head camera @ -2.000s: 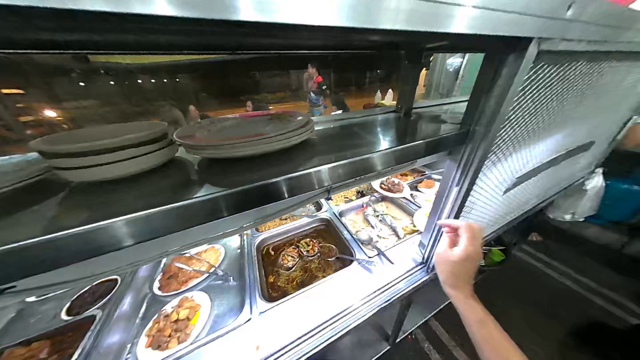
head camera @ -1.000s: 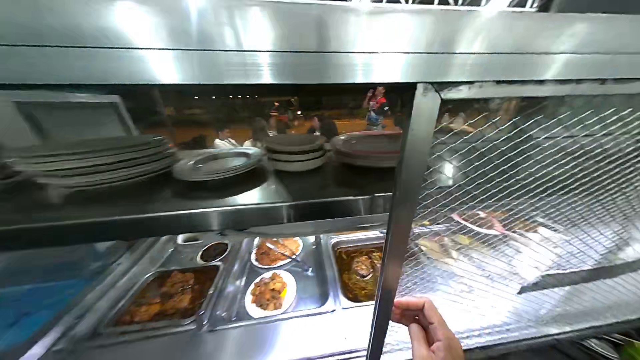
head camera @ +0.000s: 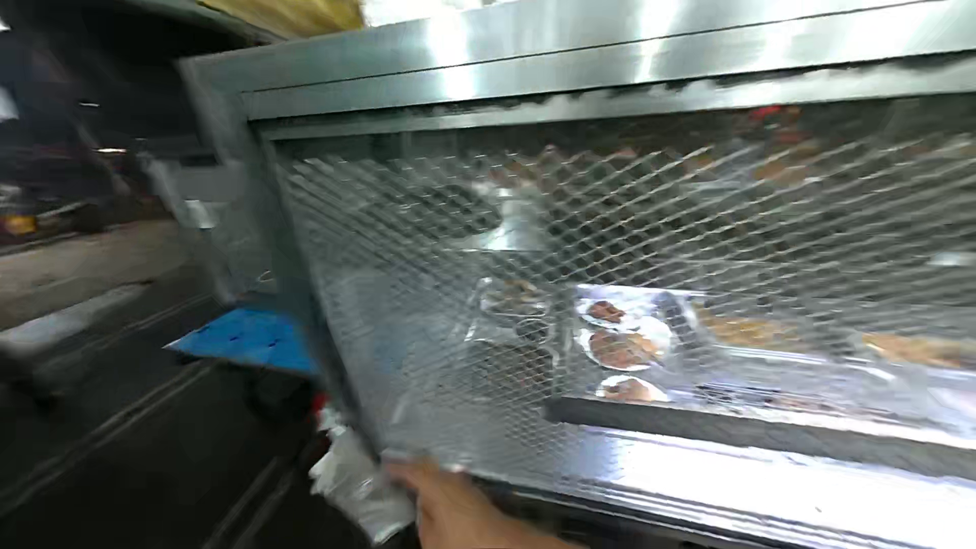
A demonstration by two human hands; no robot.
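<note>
At the lower left of the sliding panel of glass and metal mesh (head camera: 427, 320) is my right hand (head camera: 450, 499), blurred, its fingers at the panel's bottom corner. The forearm runs off toward the lower right. Through the panel show white plates of food (head camera: 621, 347), a hanging lamp shade (head camera: 507, 229) and metal trays (head camera: 511, 358), all indistinct. A dark grey bar (head camera: 747, 431) crosses the lower right of the panel. My left hand is out of view.
The stainless steel frame (head camera: 442, 65) of the food display cabinet runs across the top. Left of the cabinet stand a blue flat surface (head camera: 248, 339) and, lower down, a whitish plastic bag (head camera: 362, 480). Dark paving with pale lines (head camera: 114, 427) lies beyond.
My right hand and the mesh panel have moved left along the cabinet. The panel now covers the left part, where open trays and stacked plates showed before. The view has swung left.
</note>
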